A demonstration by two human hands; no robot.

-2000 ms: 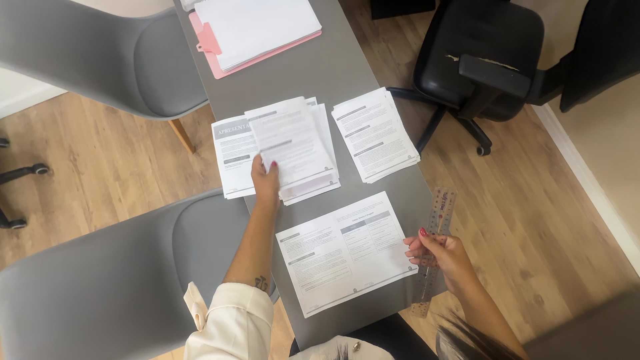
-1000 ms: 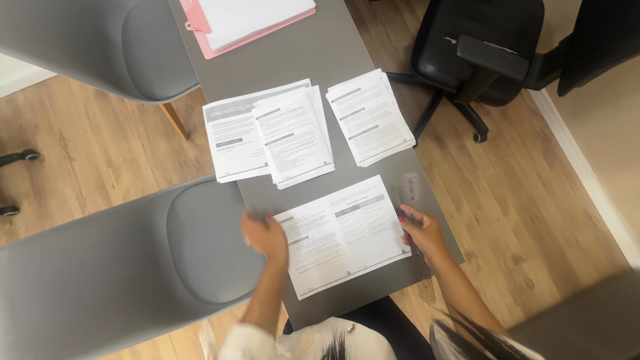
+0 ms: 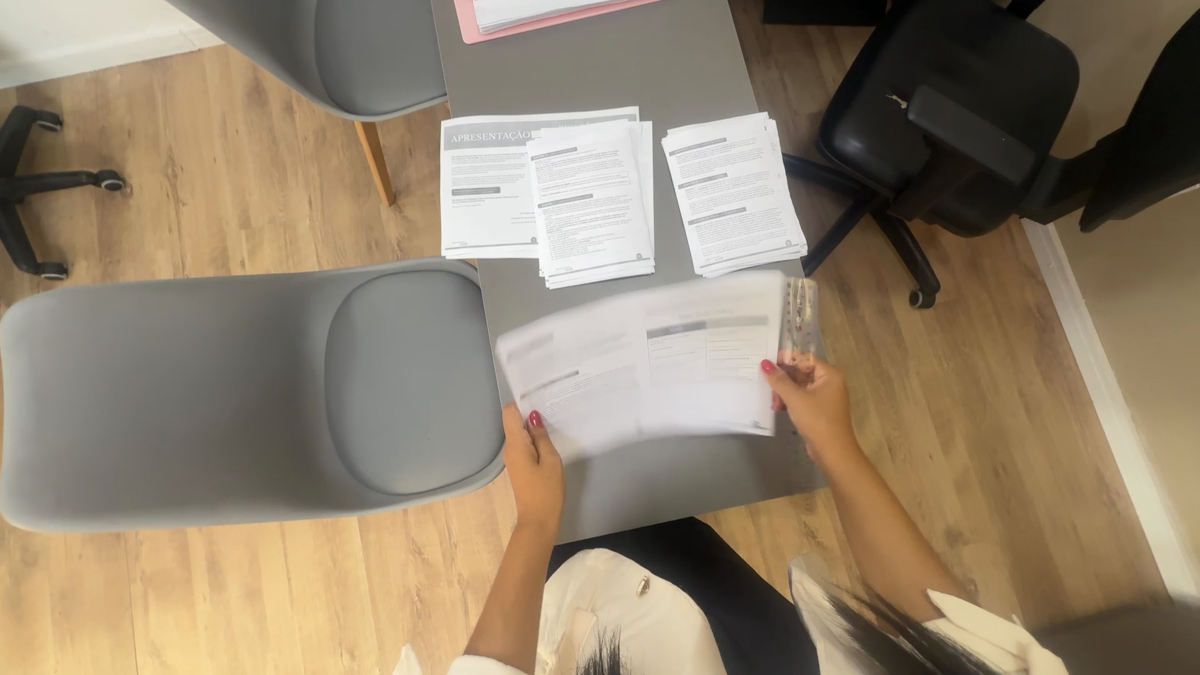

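Note:
A wide printed paper sheet [image 3: 647,375] is lifted off the near end of the grey table, bowed and slightly blurred. My left hand [image 3: 534,459] grips its lower left edge, thumb on top. At the right edge my right hand [image 3: 811,398] pinches the same sheet, and a clear patterned ruler [image 3: 800,314] sticks up behind its fingers. Beyond the sheet lie a stack of narrow printed pages [image 3: 595,206], overlapping a wider printed sheet [image 3: 483,211], and a second narrow stack [image 3: 736,197] to the right.
At the table's far end lies a pink folder [image 3: 466,23] with white papers [image 3: 525,9]. Two grey chairs [image 3: 412,384] [image 3: 380,56] stand along the left side of the table [image 3: 600,75]. A black office chair [image 3: 947,122] is at the right, its wheeled base near the table edge.
The wide sheet lay flat on the table in both earlier frames and is now raised. My left hand, on the far stack at first, came back toward me and took the sheet's left edge.

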